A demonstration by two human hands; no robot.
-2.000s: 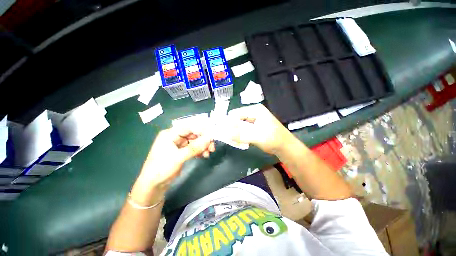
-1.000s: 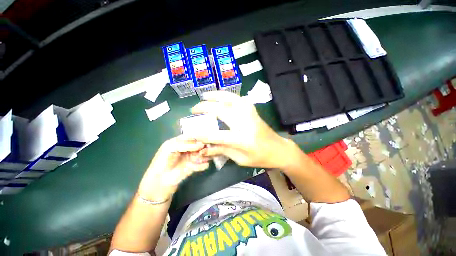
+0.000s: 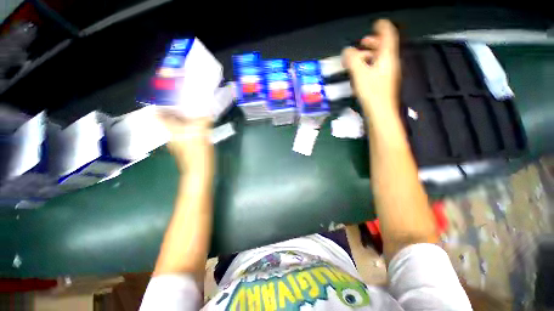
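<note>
My left hand [image 3: 188, 127] is blurred at the left of centre, raised with an upright blue and white carton [image 3: 203, 76] above its fingers. The carton has a red patch and is blurred. Three closed cartons [image 3: 279, 88] stand in a row to its right. My right hand [image 3: 376, 67] is raised at the left edge of the black compartment tray [image 3: 458, 103], fingers curled and parted, with nothing visible in it. A slim pale pouch [image 3: 489, 70] lies in the tray's upper right pocket.
Open cartons with white flaps [image 3: 82, 146] stand at left on the green bench [image 3: 291, 188]. White slips [image 3: 305, 139] lie near the row. The dark conveyor [image 3: 267, 27] runs beyond. A red crate [image 3: 438, 217] shows below the bench.
My hands were together at the centre with white material between them. They have parted: the left is up and left with a carton, the right up and right by the tray. The view has shifted.
</note>
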